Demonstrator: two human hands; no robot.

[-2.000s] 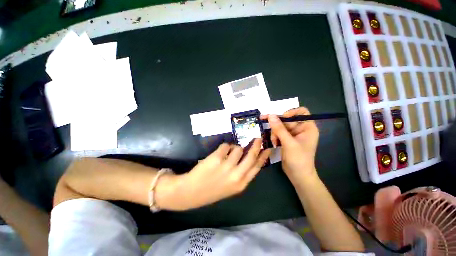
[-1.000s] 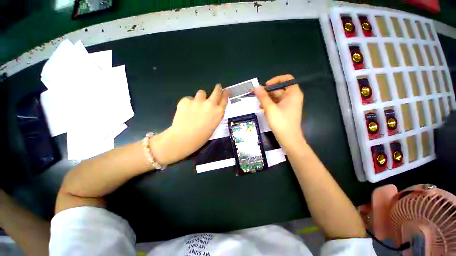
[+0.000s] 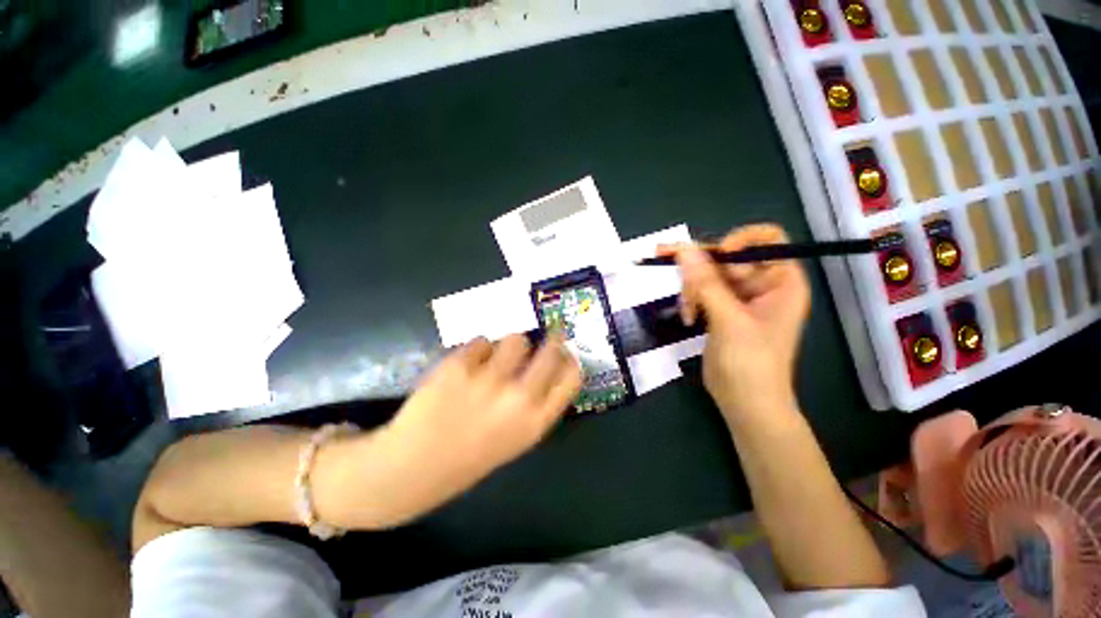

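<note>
The open phone unit, black frame with green and silver board, lies on crossed white paper strips and a dark glossy band. The label sheet with a grey printed block lies just above it. My left hand reaches over the phone's left side; its fingertips are on or just over the board and blurred. My right hand holds a thin black tweezer-like stick, its tip pointing left, right of the phone's top and clear of it.
Loose white sheets and a dark glossy phone lie at left. A white foam tray with red and gold parts stands at right, above a pink fan. Another open phone lies beyond the white rail. A person's arm shows at lower left.
My left hand has moved from the label sheet down to the phone. My right hand with the black stick has moved right and down, off the sheet. The view has shifted.
</note>
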